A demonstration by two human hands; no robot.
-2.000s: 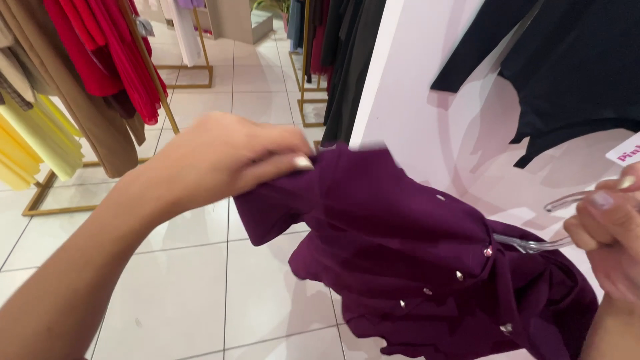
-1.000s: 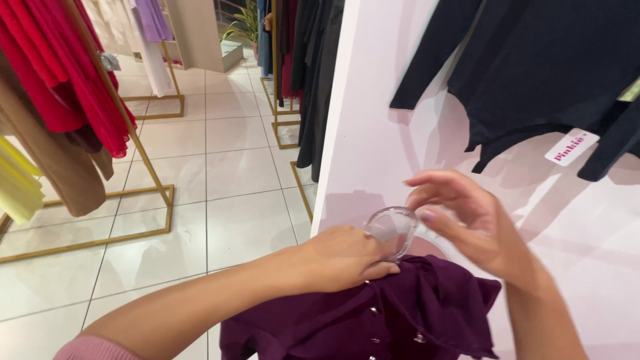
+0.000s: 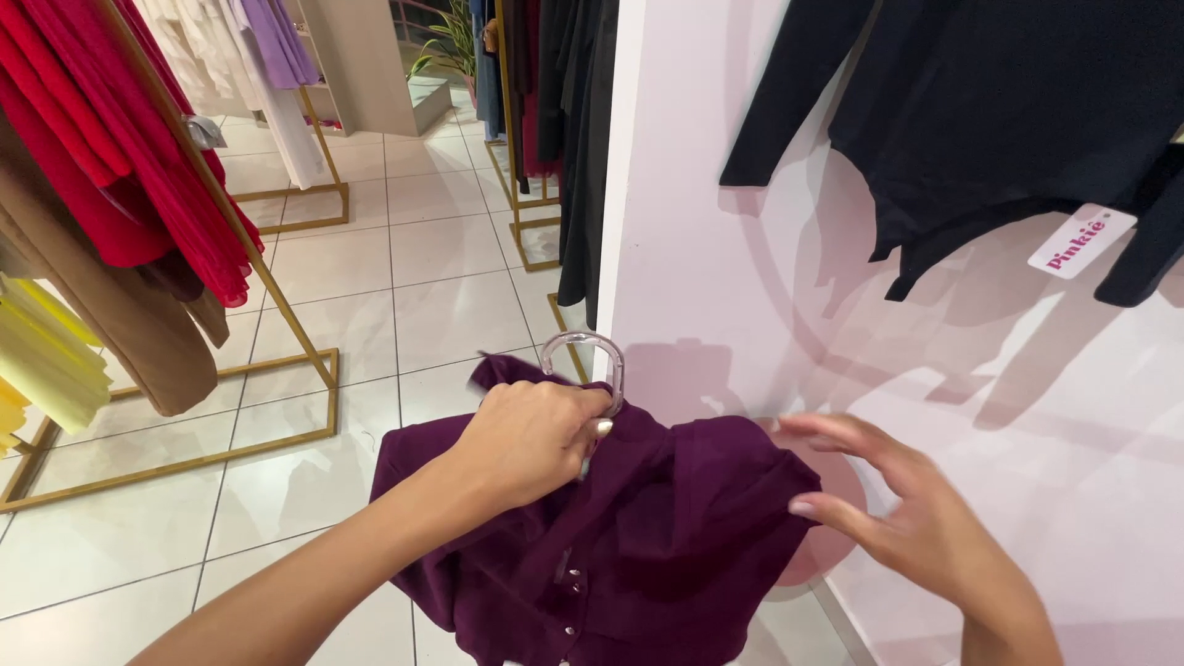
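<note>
A dark purple buttoned garment hangs low in the middle of the view, with small shiny buttons down its front. My left hand is closed around the base of the clear plastic hanger hook at the garment's neckline; the hook's curve stands up above my fist. My right hand is at the garment's shoulder on the right, fingers apart, the thumb at the edge of the cloth. Whether the fingertips touch the fabric is hard to tell. The body of the hanger is hidden inside the garment.
A black long-sleeved bodysuit with a paper tag hangs against the pale pink wall at right. Gold-coloured clothes racks with red, brown and yellow garments stand at left. Dark clothes hang beyond the wall's edge.
Two seconds ago my left hand held the garment's edge and my right hand the hanger; now my left hand grips the hanger's hook base. My right hand has moved from beside the hook to the garment's shoulder.
</note>
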